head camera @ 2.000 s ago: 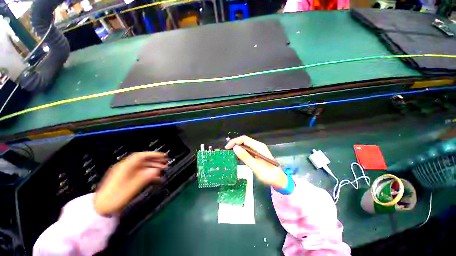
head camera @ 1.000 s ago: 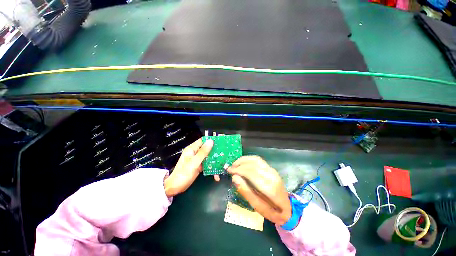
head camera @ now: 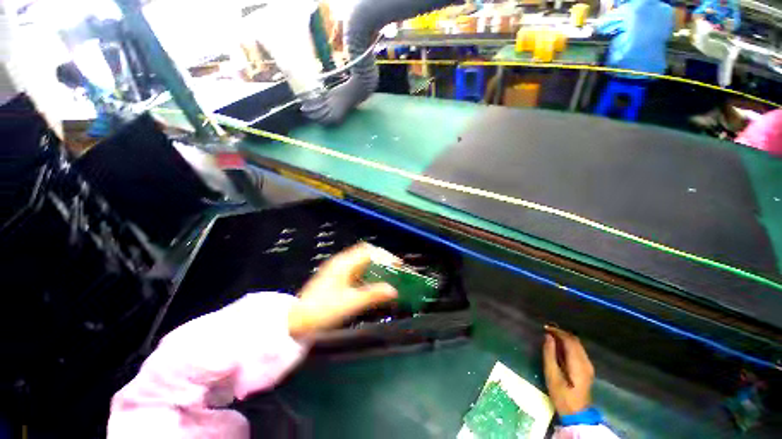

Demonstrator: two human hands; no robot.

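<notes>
My left hand (head camera: 343, 291) is over the right part of the black compartment tray (head camera: 394, 333) and holds a green circuit board (head camera: 410, 287) by its left side, tilted. Part of the board is blurred; whether it touches the tray I cannot tell. My right hand (head camera: 568, 369), with a bright blue wrist strap, is over the bench, its fingers closed on a slim dark hand tool (head camera: 561, 353). Left of it a white sheet (head camera: 533, 396) lies on the bench with a green piece (head camera: 497, 415) on it, cut off by the bottom edge.
Stacked black trays (head camera: 43, 223) stand at the far left. A raised green shelf (head camera: 403, 129) with a black mat (head camera: 592, 171) runs behind, with blue and yellow-green cords. A grey duct (head camera: 351, 77) hangs above. A person in blue (head camera: 639, 34) is at the back.
The view has swung left. My left hand has carried the board from in front of me to over the tray. My right hand has let go of the board and keeps the tool.
</notes>
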